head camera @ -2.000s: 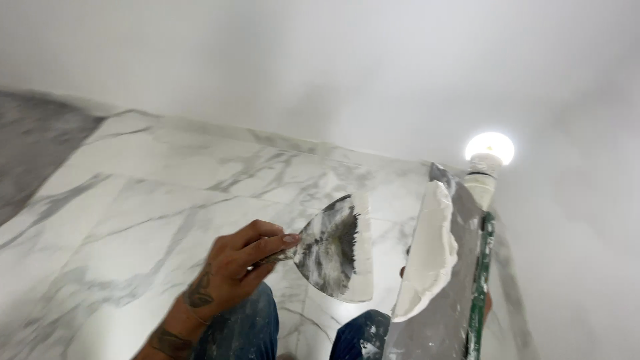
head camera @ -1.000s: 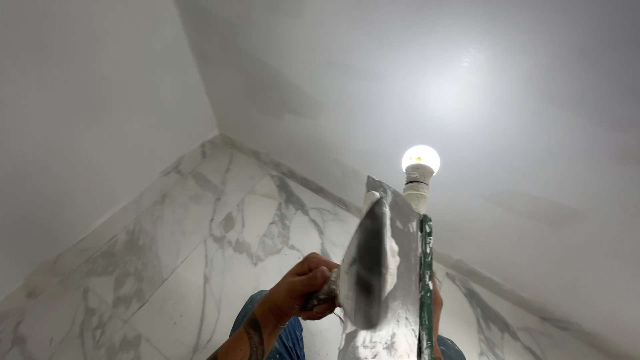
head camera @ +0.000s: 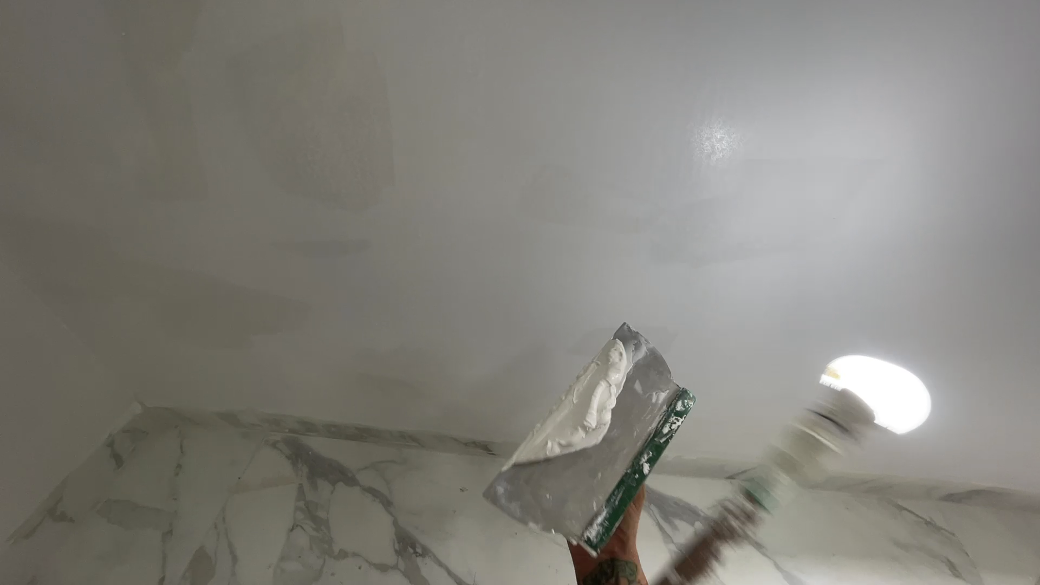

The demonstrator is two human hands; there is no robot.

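A wide steel filling blade [head camera: 561,479] with a green, paint-spattered back edge stands tilted at lower centre. A thick ridge of white filler [head camera: 581,406] lies along its left side. My left hand [head camera: 621,532], tattooed at the wrist, holds the blade from behind and is mostly hidden by it. Right of it, a lit bulb [head camera: 881,394] sits in a white holder [head camera: 821,435], blurred by motion. Below the holder runs a blurred reddish-brown shape [head camera: 715,536]; whether it is my right hand or a handle, I cannot tell. The smaller putty knife does not show.
A grey-white painted surface [head camera: 487,203] with darker and yellowish patches fills the upper view. Grey-veined, marble-look panels [head camera: 366,504] run along the bottom, with a border strip [head camera: 366,435] where they meet the painted surface. A corner lies at lower left.
The tattooed hand held a smaller putty knife before and is now behind the wide blade. The bulb, earlier close beside the blade's top, now stands apart to the right. The view has shifted strongly.
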